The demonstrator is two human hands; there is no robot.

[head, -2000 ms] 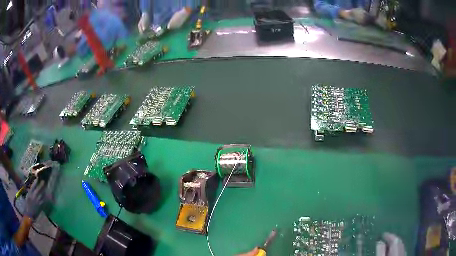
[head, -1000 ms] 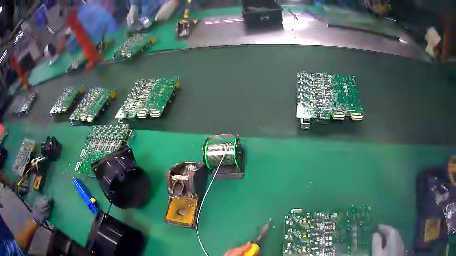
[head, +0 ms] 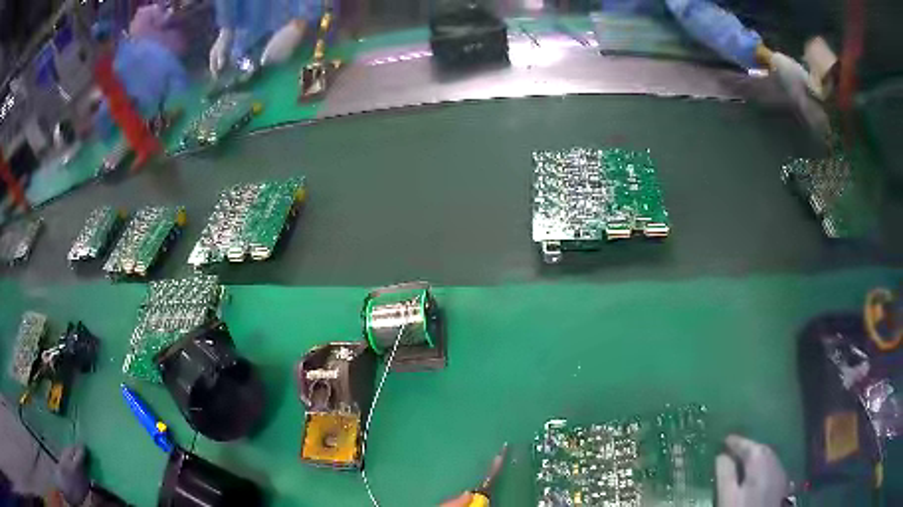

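A green circuit board (head: 589, 465) with dense silvery joints lies at the bottom edge, partly cut off. My left hand (head: 461, 499), bare and mostly cut off by the bottom edge, holds a soldering iron (head: 485, 485) by its yellow handle. The dark tip points up, left of the board and apart from it. My right hand (head: 748, 473), in a white glove, is at the board's right edge with its fingers curled against it. Solder wire (head: 373, 406) runs from the solder spool (head: 399, 321) down out of the picture.
An iron stand with yellow sponge (head: 332, 436) is left of the spool. Black round-mouthed units (head: 213, 381) and a blue tube (head: 147, 416) are farther left. A dark holder (head: 842, 396) is at right. The conveyor (head: 416, 198) carries several boards. People work beyond; a gloved hand (head: 792, 79) reaches in.
The view has turned right, so the scene sits farther left. Another board and a person's reaching arm now show at upper right. My hands stay at the near board, the iron still in my left.
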